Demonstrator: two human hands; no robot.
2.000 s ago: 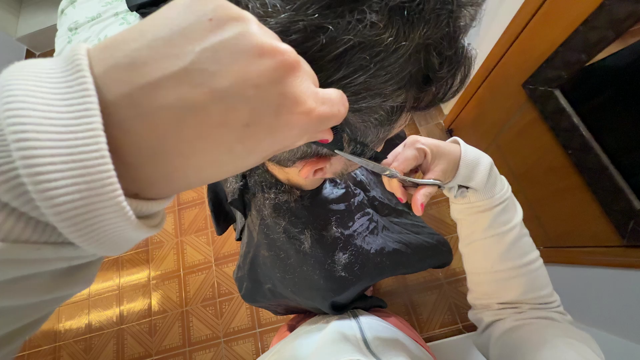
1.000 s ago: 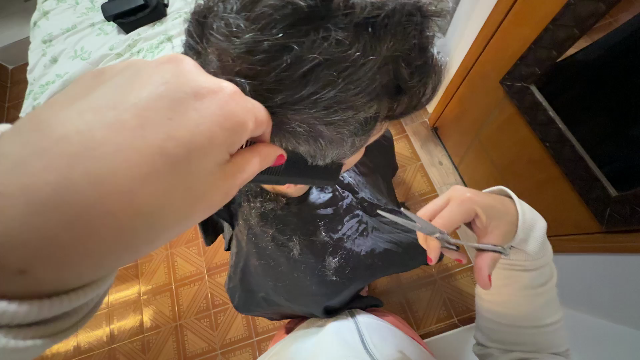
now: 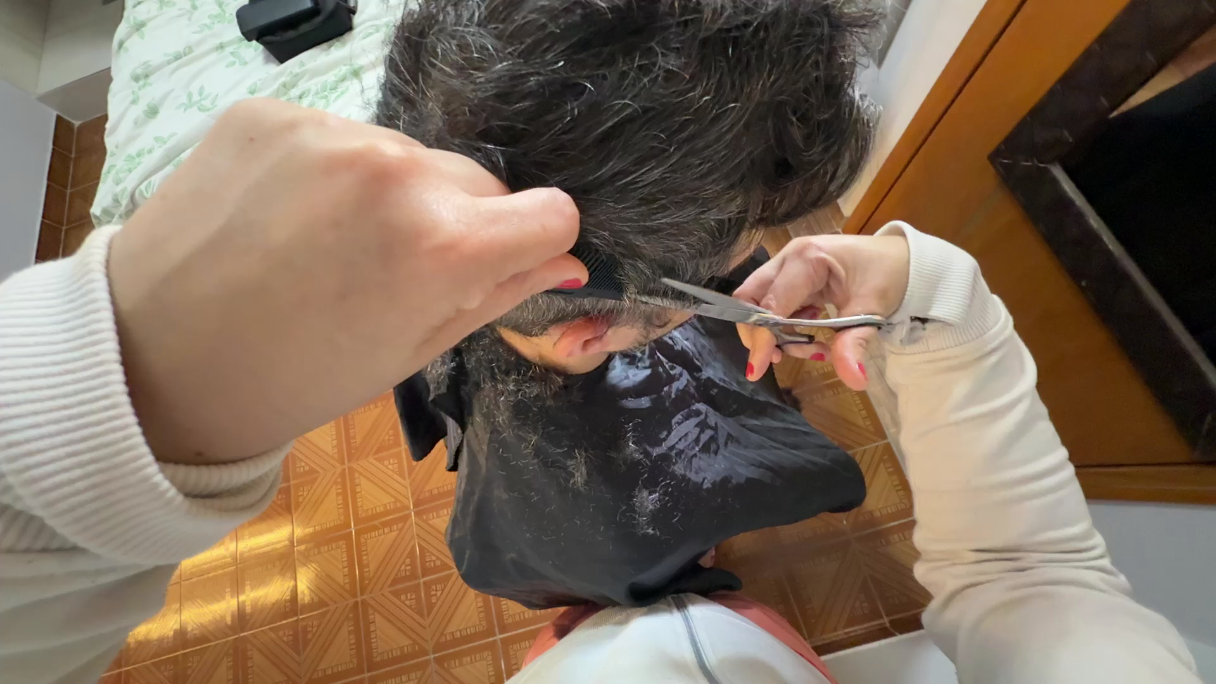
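Observation:
A seated person's dark, greying hair (image 3: 627, 114) fills the upper middle of the head view, with one ear (image 3: 579, 337) showing below it. My left hand (image 3: 351, 266) grips a black comb (image 3: 598, 273), its teeth lying against the hair just above the ear. From the right, my right hand (image 3: 817, 294) holds metal hair scissors (image 3: 727, 309) with finger and thumb at the handles. Their blades are parted and point left, the tips beside the hair in front of the ear and near the comb's end. A black cape (image 3: 608, 475) covers the person's shoulders, strewn with cut hair.
A bed with a green leaf-patterned cover (image 3: 152, 123) stands at the upper left, bearing a black case (image 3: 294, 24). Patterned brown floor tiles (image 3: 380, 560) lie below. On the right are an orange-brown wooden panel (image 3: 997, 247) and a dark-framed mirror or panel (image 3: 1102, 256).
One second ago the scissors were away from the head, over the cape's right side; my right hand has brought them up and left to the hair by the ear. The ear shows more now.

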